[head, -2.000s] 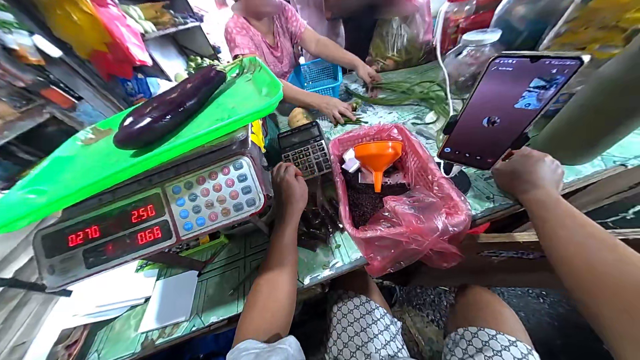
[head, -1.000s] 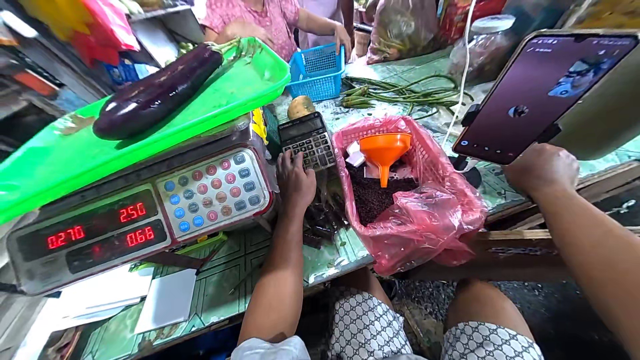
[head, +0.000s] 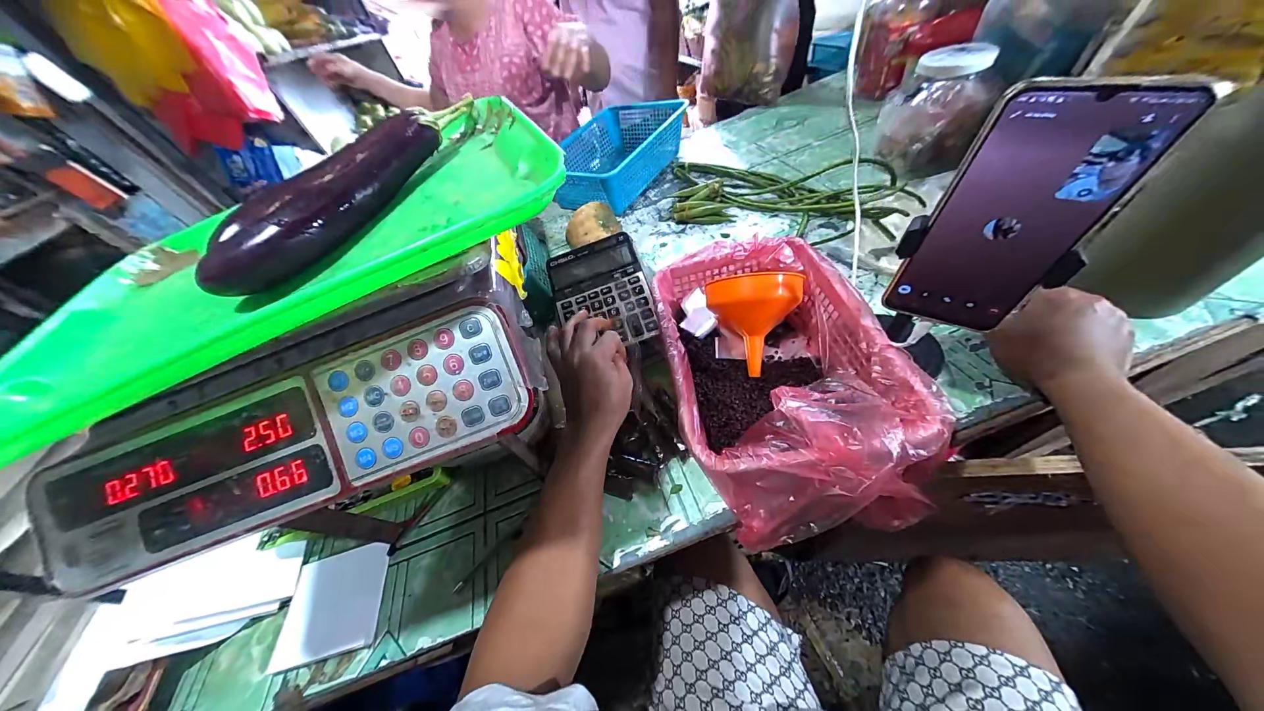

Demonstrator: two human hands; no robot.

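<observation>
My left hand (head: 591, 375) rests on the lower keys of a black pocket calculator (head: 604, 286), its fingers slightly spread. Over at the right, my right hand (head: 1062, 338) is curled against the lower edge of a smartphone (head: 1047, 197) in a clamp holder; whether it grips anything is hidden. An eggplant (head: 316, 207) lies on the green plastic tray (head: 494, 188) of a digital scale (head: 425, 395), whose red digits are lit. Between my hands stands a pink basket (head: 913, 395) lined with a plastic bag, holding dark granules and an orange funnel (head: 755, 301).
Behind the calculator are a round brownish vegetable (head: 592, 224) and a blue plastic basket (head: 627, 158). Long green beans (head: 770, 193) lie near a lidded jar (head: 938, 114). A white cable hangs beside the phone. Papers (head: 331, 607) lie below the scale. People stand across the table.
The person in pink has drawn their hands back from the long beans and raised them. My left hand remains at the calculator, my right at the phone.
</observation>
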